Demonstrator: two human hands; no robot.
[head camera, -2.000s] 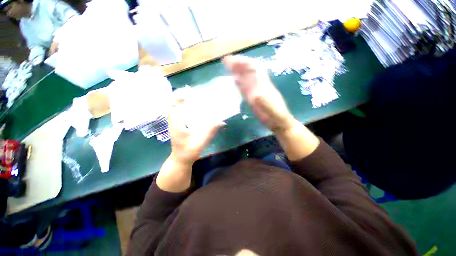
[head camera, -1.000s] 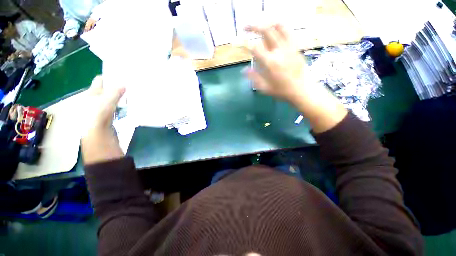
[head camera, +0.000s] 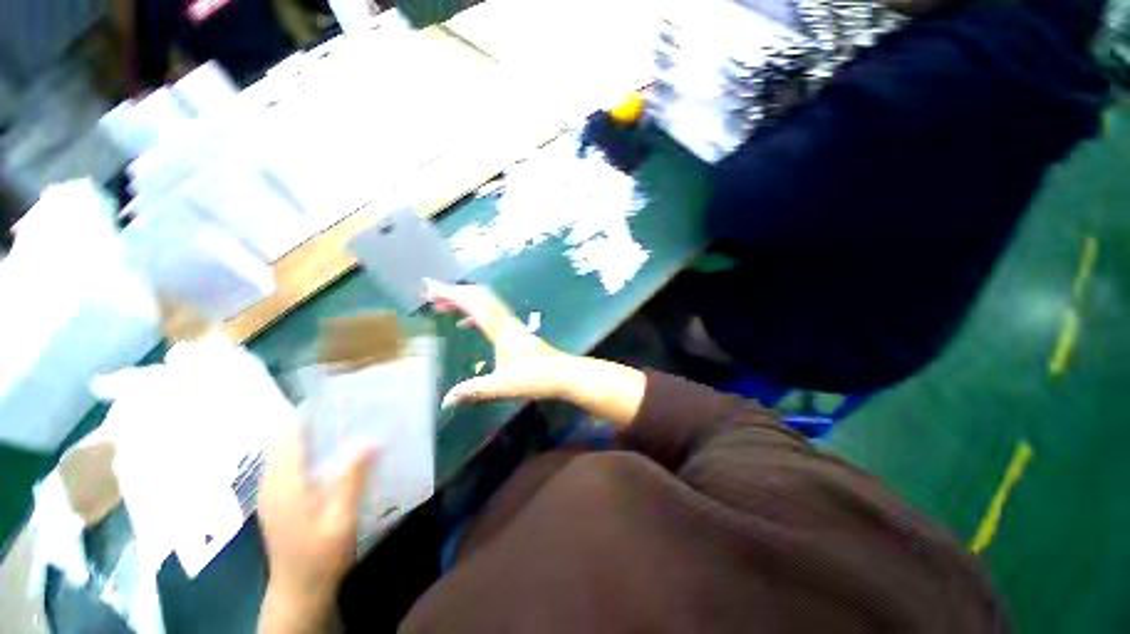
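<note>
My left hand (head camera: 307, 514), slightly blurred, grips a white carton (head camera: 390, 427) by its lower left part. The carton has a brown flap (head camera: 359, 338) at its top end. My right hand (head camera: 527, 365) is open, thumb and fingers spread, just right of the carton. Its fingertips are beside a grey-white panel (head camera: 403, 254) with a small dark notch near its top edge; I cannot tell if they touch it. The shiny pile of small clear packets (head camera: 558, 204) lies beyond my right hand. White blanks (head camera: 198, 434) lie left of my left hand.
White finished boxes (head camera: 192, 248) stand at the back left along a tan cardboard sheet (head camera: 291, 279). A bulky white block (head camera: 68, 322) is far left. An orange ball (head camera: 628, 108) sits by a black object. A person in dark clothing (head camera: 880, 211) is close on the right.
The view has turned to the right. My left hand has left the blanks and now holds a carton. My right hand has come nearer to my left hand.
</note>
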